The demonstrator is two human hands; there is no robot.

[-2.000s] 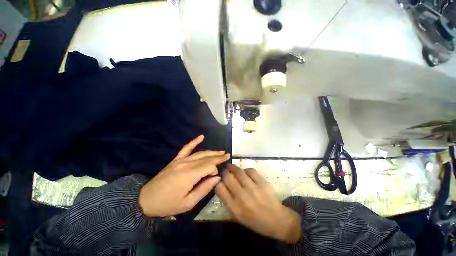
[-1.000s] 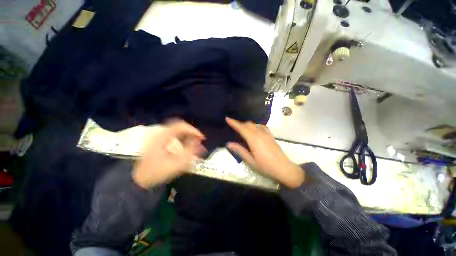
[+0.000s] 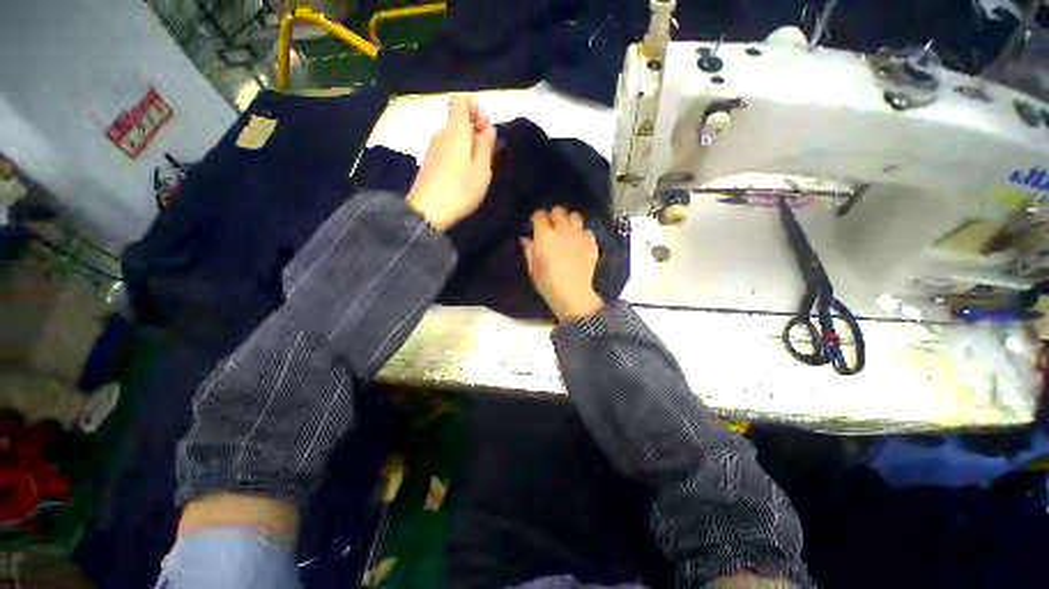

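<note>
The navy garment piece (image 3: 506, 270) lies bunched on the white machine table, left of the needle area. My left hand (image 3: 457, 167) is at the cloth's far left part, fingers pointing up and close together; whether it pinches cloth is unclear. My right hand (image 3: 564, 259) rests on the cloth just left of the needle, fingers bent and slightly apart. The sewing machine (image 3: 794, 121) stands at the right, its presser foot area at the cloth's right edge.
Black shears (image 3: 819, 293) lie on the machine bed, a thin pinkish tool (image 3: 765, 198) behind them. Navy garments (image 3: 311, 173) with a tan label (image 3: 257, 131) hang at the left. Yellow tube frames (image 3: 334, 31) stand behind. Thread scraps (image 3: 972, 357) lie at the right edge.
Both hands have moved away from the table's front edge, farther onto the cloth; my left hand reached farthest. The cloth is more bunched. The view has shifted, showing more behind the table.
</note>
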